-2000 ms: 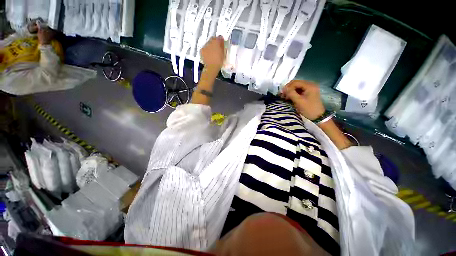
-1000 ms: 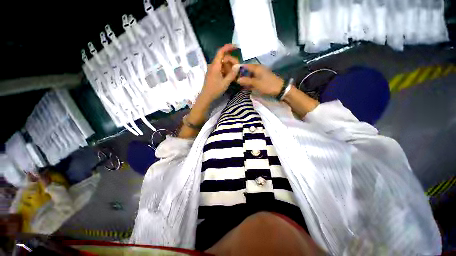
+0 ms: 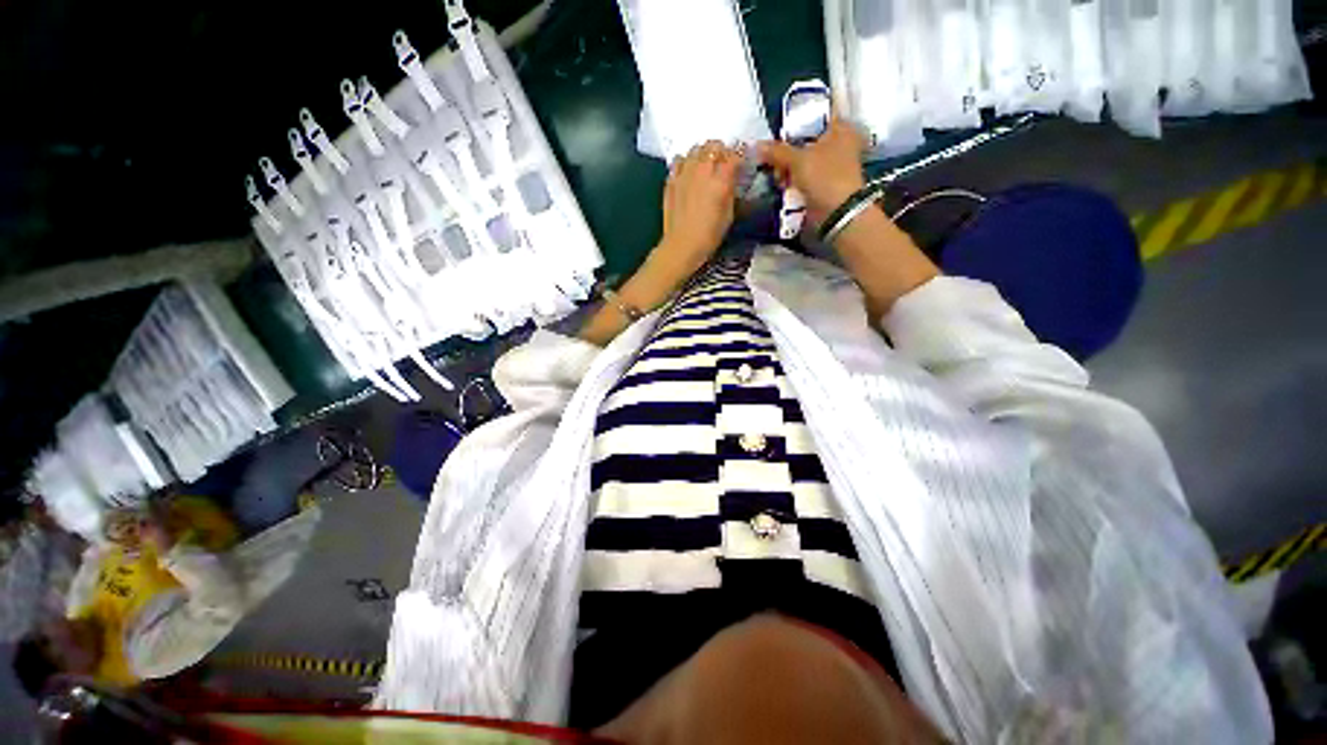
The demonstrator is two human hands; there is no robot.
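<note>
My right hand point(image 3: 830, 172) holds a smartwatch point(image 3: 805, 111) with white straps; its face shows above the fingers and a strap end hangs below them. My left hand point(image 3: 703, 197) has its fingertips at the lower edge of the stack of empty bags point(image 3: 696, 80), close to my right fingertips. Whether the left fingers grip a bag is too blurred to tell. A white tray point(image 3: 579, 230) of watches stands on the left, with strap ends sticking past its edges. Some watches in it look bagged, with grey faces.
A tray of bagged watches point(image 3: 1004, 66) lies at the upper right, sleeves overhanging its edge. Other trays point(image 3: 204, 381) stand further left. The bench is dark green. Round blue stools point(image 3: 1041, 269) stand below it. Another person in yellow point(image 3: 131, 590) is at the lower left.
The view has swung from the watch tray toward the bag stack. My hands came together, then my left hand moved to the stack's edge. The smartwatch now shows clearly in my right hand.
</note>
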